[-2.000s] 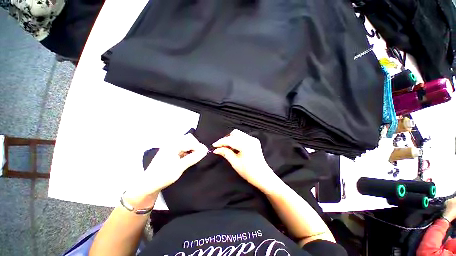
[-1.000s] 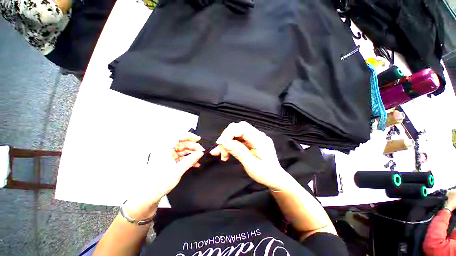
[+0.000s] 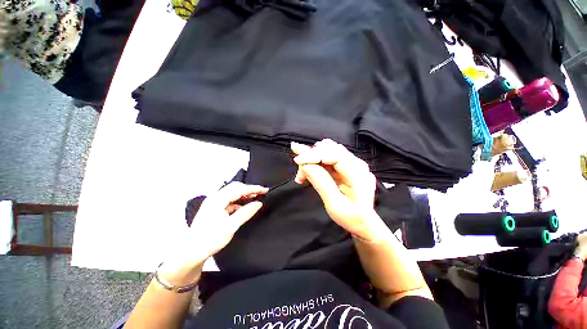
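A black garment [image 3: 283,238] lies bunched over the table's near edge and towards my lap. My left hand [image 3: 222,222] is at its left side, thumb and fingers pinched on a bit of the black cloth. My right hand [image 3: 338,183] is up and to the right, thumb and forefinger pinched together. A thin dark line, like thread, runs between the two hands. A needle is too small to make out. Beyond the hands lies a large stack of black garments [image 3: 289,83].
Black thread cones [image 3: 479,223] with green ends lie at the right near edge, beside a dark flat rectangle [image 3: 419,222]. Farther right are tan spools [image 3: 508,175], a teal cord [image 3: 477,119] and a magenta bottle [image 3: 521,105]. A person's red sleeve [image 3: 569,292] shows lower right.
My right hand has moved away from my left, up and to the right, and the dark line between them is longer. My left hand stays near the cloth, still pinching.
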